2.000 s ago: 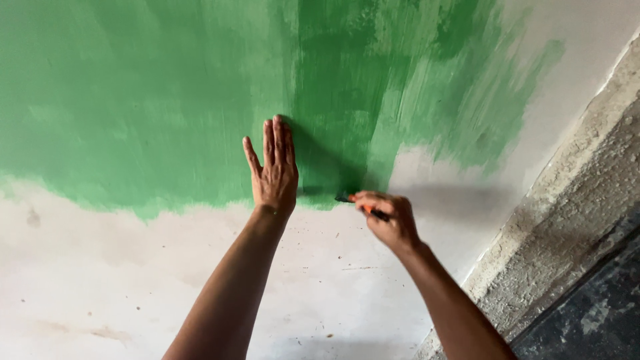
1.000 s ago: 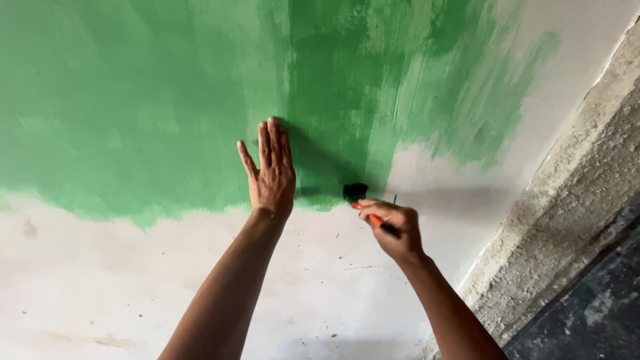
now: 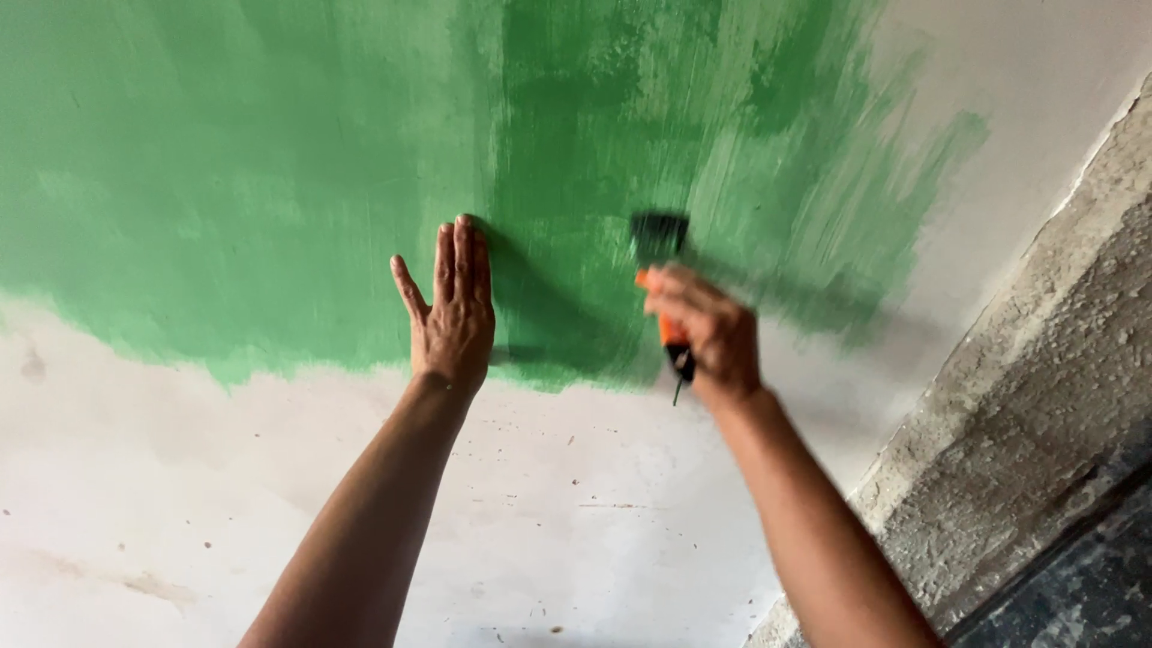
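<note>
My left hand (image 3: pixel 454 319) lies flat with its fingers spread against the wall, over the lower edge of the green paint (image 3: pixel 270 198); it holds nothing. To its right, my right hand (image 3: pixel 706 328) grips a paintbrush (image 3: pixel 675 329) by its orange and black handle. The dark bristles point up and lie over the green area, slightly blurred; whether they touch the wall is hard to tell. Below the green, the wall (image 3: pixel 540 504) is whitish with small specks.
A rough, bare plaster or concrete strip (image 3: pixel 1017 396) runs diagonally along the right side. Beyond it, at the lower right corner, is a dark, blotchy surface (image 3: pixel 1089 585). The green fades out in streaks toward the upper right.
My right hand has moved up with the paintbrush, whose bristles were near the green's lower edge before. My left hand has stayed in about the same place.
</note>
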